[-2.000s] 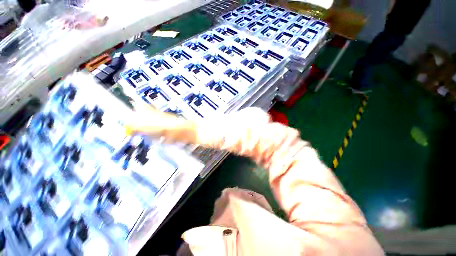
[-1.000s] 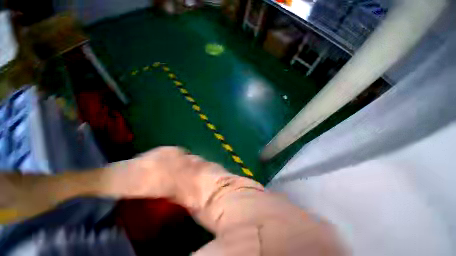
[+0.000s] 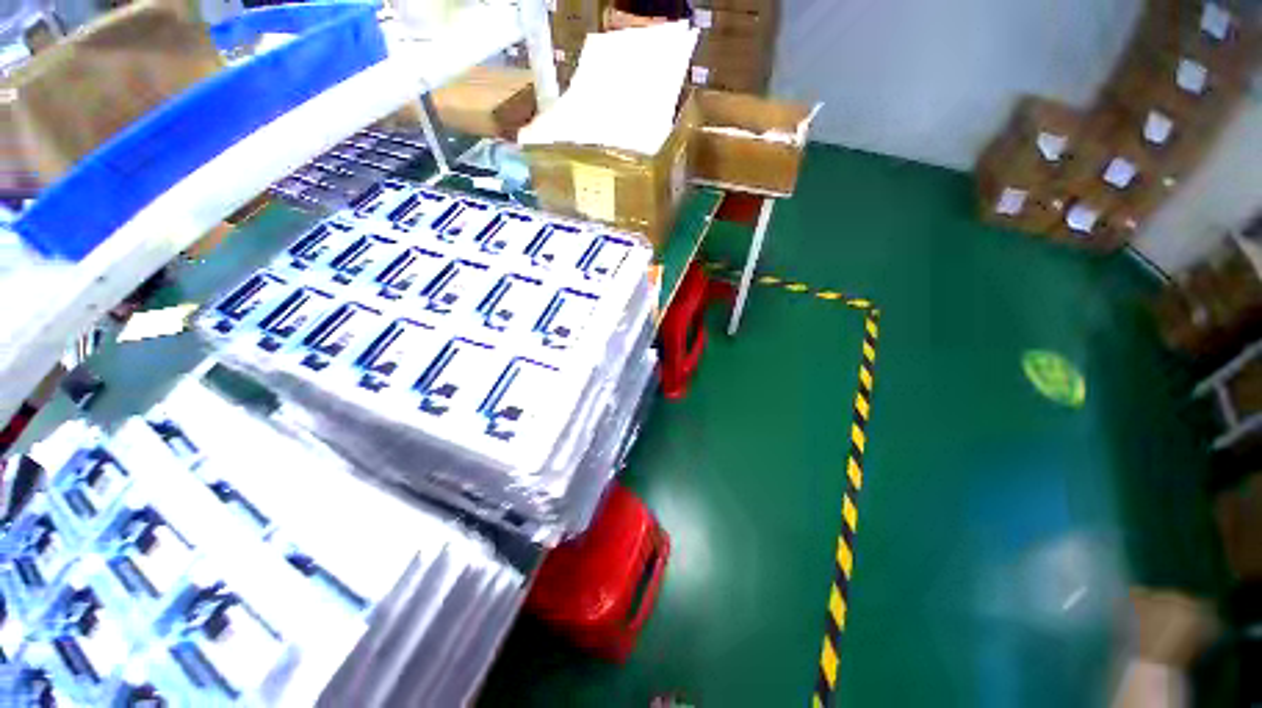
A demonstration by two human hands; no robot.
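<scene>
Neither of my hands is in the picture. A tall tray stack [image 3: 595,401] stands on the bench. Its top tray holds rows of flat display modules [image 3: 450,371], pale with black stepped flex shapes. A nearer tray stack [image 3: 429,609] stands at the lower left, cut off by the picture's edge. Its top tray also holds display modules [image 3: 143,546], with a broad white area along its right part. Layered, crinkled grey edges show on the sides of both stacks.
A blue bin [image 3: 208,118] sits on the white shelf [image 3: 263,155] above the bench. Cartons [image 3: 609,187] stand beyond the far stack. Red stools [image 3: 602,574] are beside the bench. Yellow-black tape [image 3: 848,512] crosses the green floor. More cartons [image 3: 1093,173] are piled at the right.
The view has swung away and back to the bench. The outstretched arm in a pale sleeve has left the picture. The blue bin and cartons now show.
</scene>
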